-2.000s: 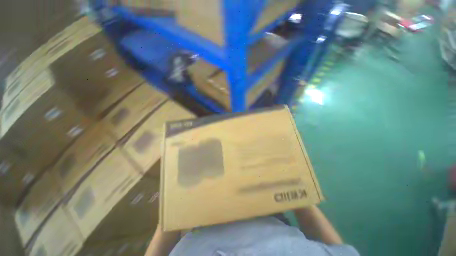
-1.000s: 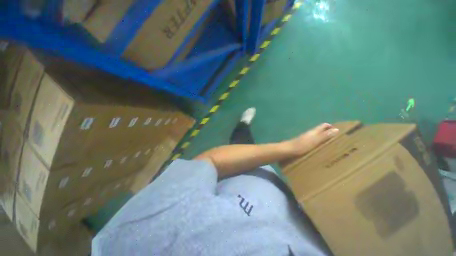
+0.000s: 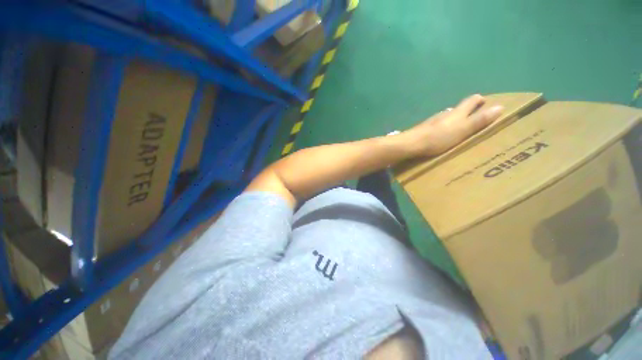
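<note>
A brown product box (image 3: 507, 176) with dark lettering on its side and a dark printed picture on its large face is at the right, tilted, partly cut off by the frame's edge. My bare left hand (image 3: 461, 130) reaches across from the left and holds the box's far edge, with the fingers bent over it. The box is close against the right side of my grey shirt. My right hand is not in view; the box and the shirt cover that side.
Blue racking (image 3: 88, 169) on the left holds cartons, one marked ADAPTER (image 3: 148, 155). Stacked boxes (image 3: 116, 306) with small white labels stand at the lower left. Yellow-black tape (image 3: 308, 105) edges the green floor (image 3: 422, 49). Pale and blue things show at the lower right edge.
The box was in front of me with both forearms at it, then moved to my right side. Over the last second the racking has come nearer on the left; my left hand stays on the box.
</note>
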